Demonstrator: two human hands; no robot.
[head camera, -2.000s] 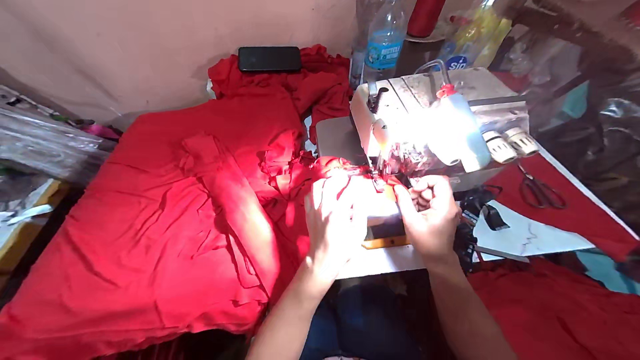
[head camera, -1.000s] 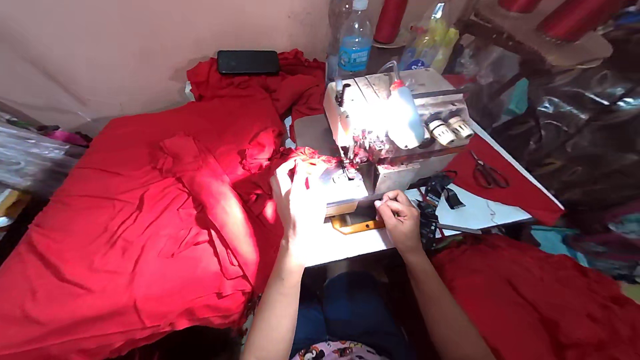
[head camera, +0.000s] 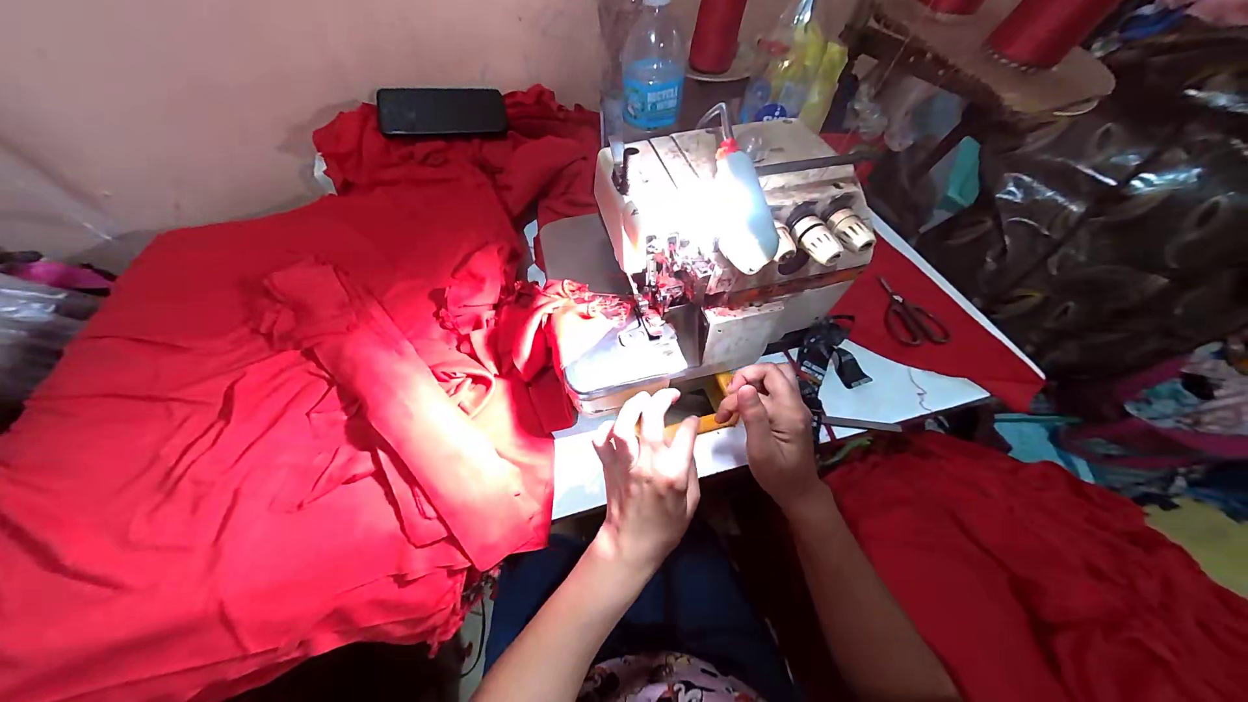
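An overlock sewing machine (head camera: 682, 205) stands on the white table, brightly lit at its needle area. Bunched red fabric (head camera: 531, 327) lies against the left side of its metal work plate (head camera: 624, 366) and reaches the presser foot. In front of the plate, my left hand (head camera: 648, 478) is raised with its fingers apart and nothing visible in it. My right hand (head camera: 775, 424) is just to its right, fingers curled and thumb near the index finger; whether something thin is pinched there is unclear. Behind both hands is a yellow-orange edged part (head camera: 704, 424) under the machine.
Red cloth (head camera: 244, 390) covers the left side, with a black phone (head camera: 442, 112) at its back. Scissors (head camera: 915, 320) lie on red cloth at the right. A plastic bottle (head camera: 653, 83) and thread cones (head camera: 719, 34) stand behind the machine. More red fabric (head camera: 985, 546) is piled lower right.
Both hands were at the work plate by the fabric two seconds ago; they have come back toward me, off the plate. My left hand has let go of the red fabric.
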